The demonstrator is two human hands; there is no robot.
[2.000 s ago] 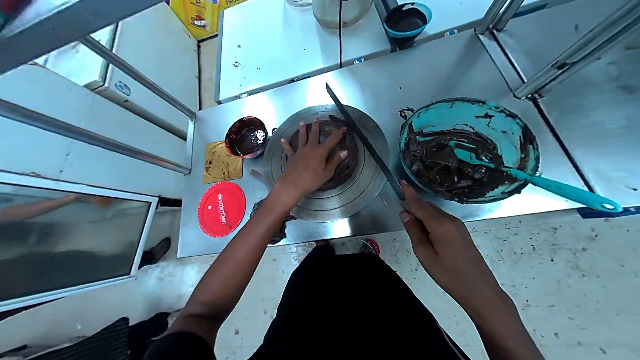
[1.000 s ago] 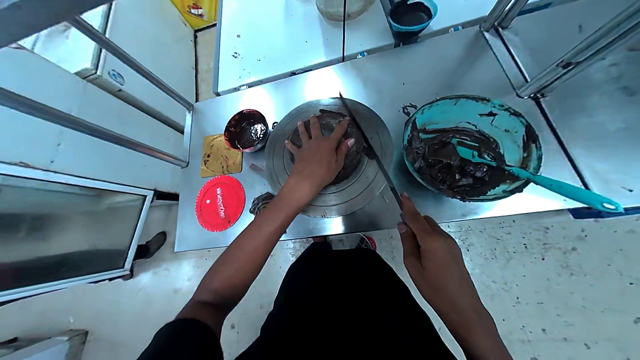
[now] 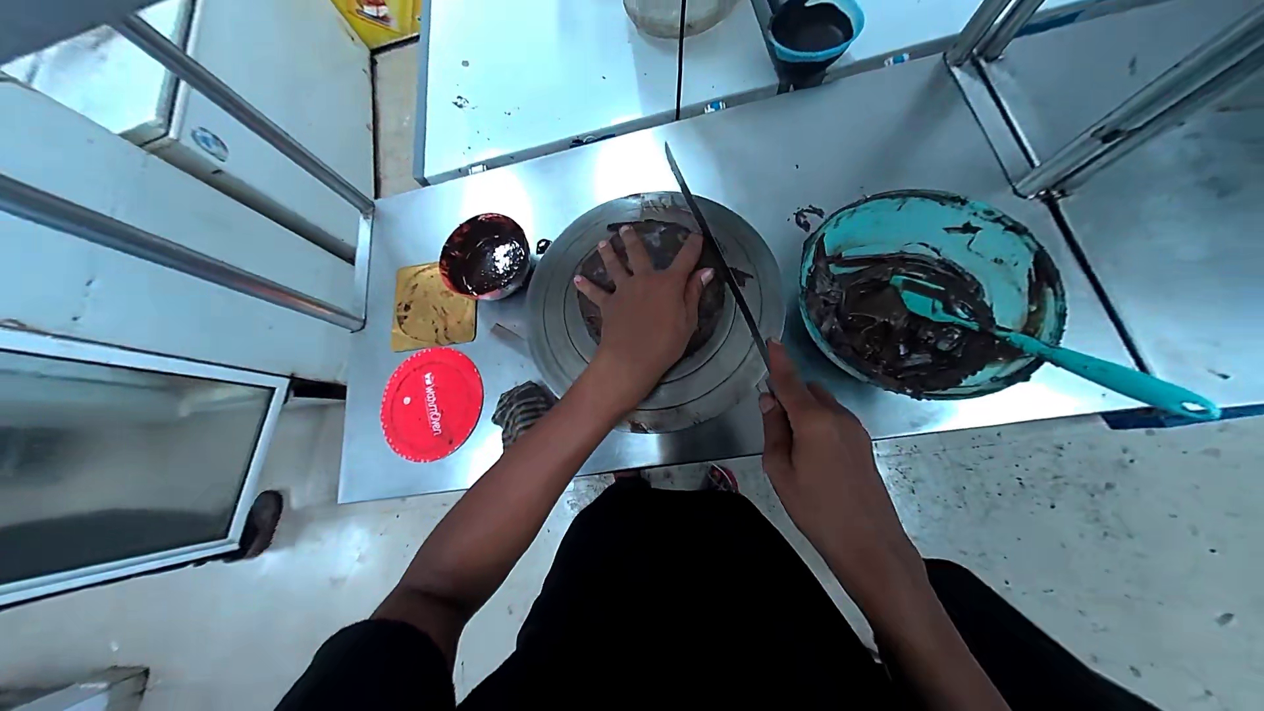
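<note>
A round dark chocolate cake [image 3: 709,314] lies on a round metal turntable [image 3: 583,375]. My left hand [image 3: 647,306] rests flat on top of the cake, fingers spread. In my right hand [image 3: 810,434] is the handle of a long, thin knife [image 3: 726,267], its blade slanting up and left along the cake's right side. How far the blade is into the cake cannot be told. To the right stands a turquoise bowl [image 3: 987,232] of dark chocolate cream, with a turquoise spatula [image 3: 1106,372] lying in it.
Left of the turntable are a small bowl of dark glossy sauce [image 3: 486,255], a gold square board [image 3: 433,321], a red scalloped disc [image 3: 432,405] and a striped cloth [image 3: 523,410]. Metal rails [image 3: 247,267] flank the steel table [image 3: 415,484]. A blue container [image 3: 815,35] stands behind.
The right hand and knife have shifted slightly against the turntable, the blade staying along the cake's right side. The left hand remains spread on the cake.
</note>
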